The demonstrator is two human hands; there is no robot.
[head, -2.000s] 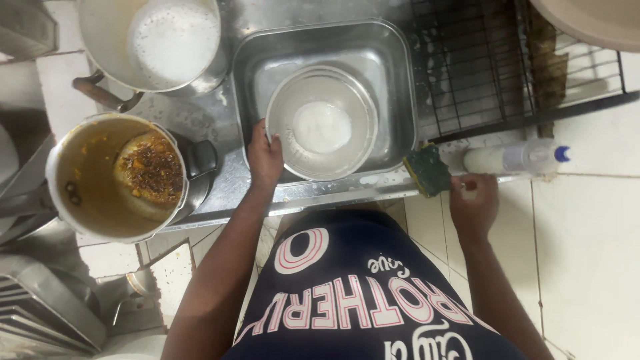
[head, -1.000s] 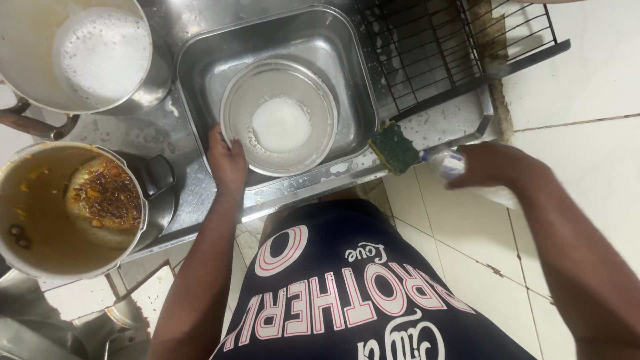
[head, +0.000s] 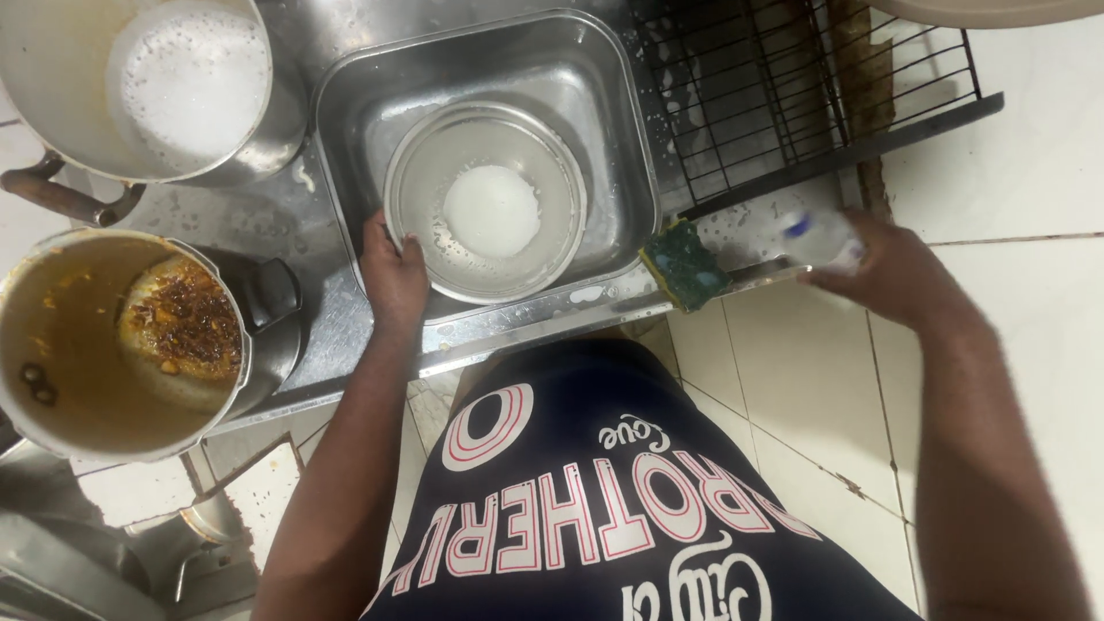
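My left hand (head: 398,274) grips the near left rim of a round metal bowl (head: 420,207), tilted over the steel sink basin (head: 617,250). White suds or liquid lies in the bottom of the bowl. At the right, my right hand (head: 884,267) holds a clear plastic bottle (head: 819,241) with a blue cap, blurred. A green and yellow scrubbing sponge (head: 686,266) sits on the sink's front edge, between the basin and the bottle.
A large pot (head: 259,142) with white suds stands at the upper left. Below it, a pressure cooker pot (head: 244,345) holds brown liquid and burnt residue. A black wire rack (head: 750,103) lies right of the basin, beside wall or floor tiles (head: 1000,172).
My right hand, beside the upright-lying bottle two seconds ago, has taken hold of it and swung its blue cap toward the sink. My left hand stays on the bowl.
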